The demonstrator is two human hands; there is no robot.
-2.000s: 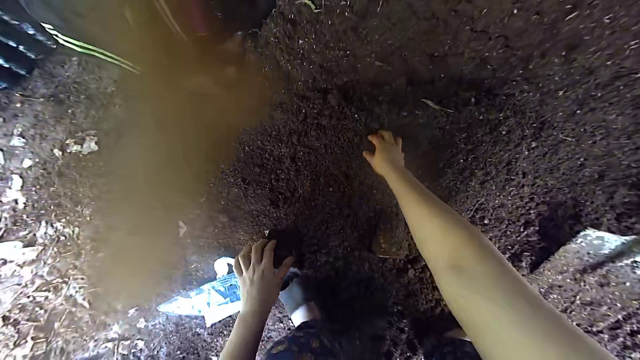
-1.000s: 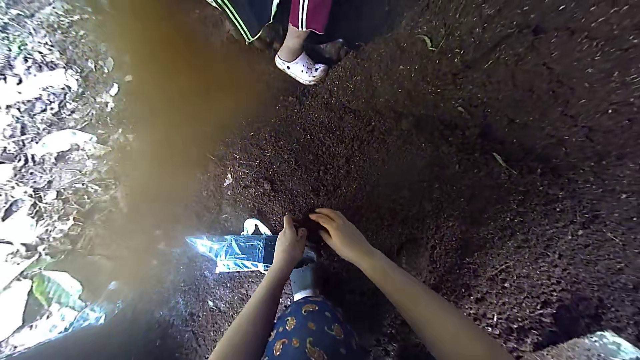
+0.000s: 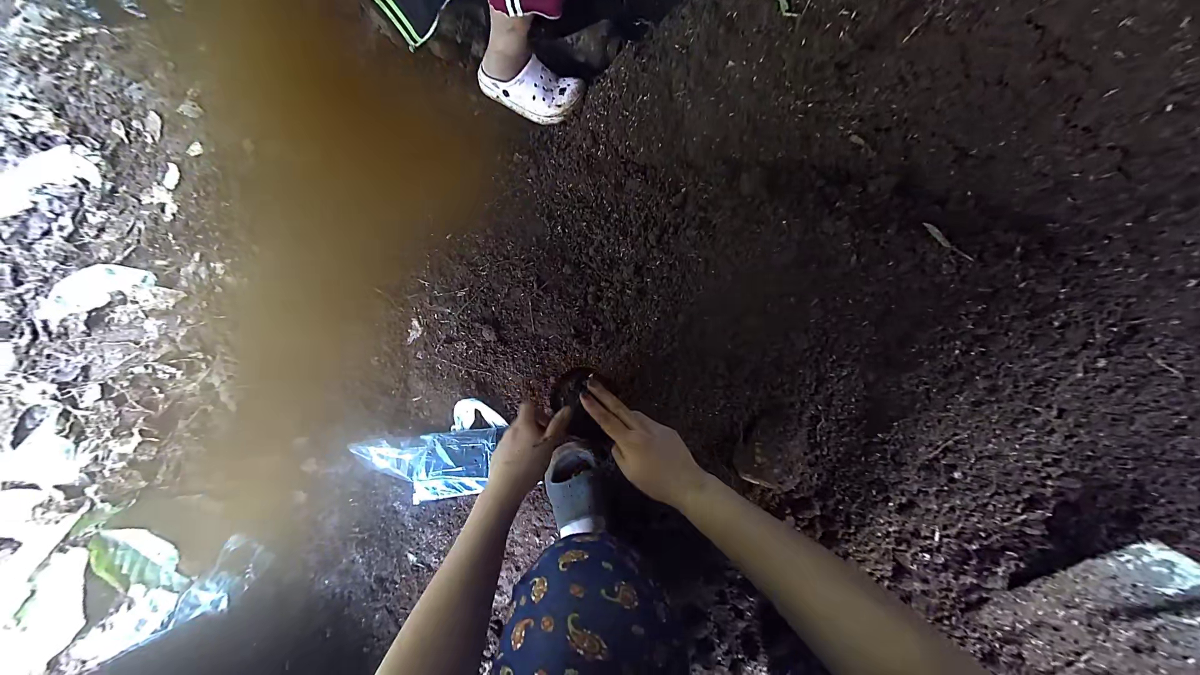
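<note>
Just beyond my grey shoe (image 3: 573, 483), a small dark round thing (image 3: 572, 389), perhaps a soil-filled bag or pot, stands on dark loose soil (image 3: 656, 281). My left hand (image 3: 528, 450) is at its near left side, fingers curled against it. With fingers extended, my right hand (image 3: 647, 447) touches its right edge and top. The dark thing's lower part is hidden between my hands and in shadow. Beside my left hand lies a shiny clear plastic bag (image 3: 445, 464) on the ground, partly covered by that hand.
At the top, another person's foot in a white clog (image 3: 532, 91) rests on the soil. Dry leaves (image 3: 94, 286) litter the left side. A flat stone or slab (image 3: 1106, 595) lies at lower right. A brown blur covers part of the left view.
My right hand, reaching out over the soil two seconds ago, has come back beside my left hand at the dark thing. The other person's clog has come into view.
</note>
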